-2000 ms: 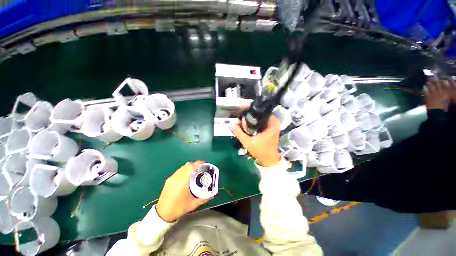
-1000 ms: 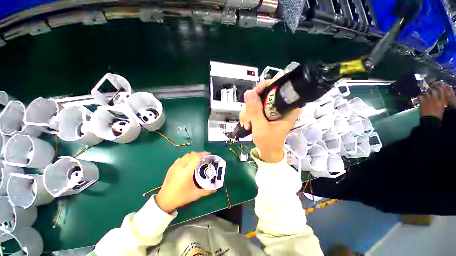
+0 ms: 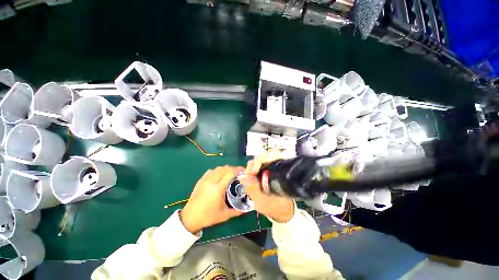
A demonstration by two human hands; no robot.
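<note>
My left hand [image 3: 210, 198] holds a white plastic housing [image 3: 239, 194] upright near the bench's front edge, its open mouth facing up. A round inner part shows inside the mouth. My right hand [image 3: 272, 199] grips the black electric screwdriver [image 3: 295, 176], which is tilted and blurred, its body pointing right. The right fingers are at the rim of the held housing. The screwdriver's tip is hidden by the hand. Thin yellow-red lead wires [image 3: 176, 203] show left of the left hand.
The white screw feeder [image 3: 284, 121] stands behind my hands. Many white housings [image 3: 141, 123] stand at the left, with wires trailing, and more housings [image 3: 350, 109] at the right. The dark green conveyor belt [image 3: 180, 44] runs behind. Another person's dark sleeve [image 3: 427, 229] is at the right.
My right hand has moved the screwdriver from the feeder's front down to the held housing. The screwdriver has tipped over to the right. The camera view has shifted slightly.
</note>
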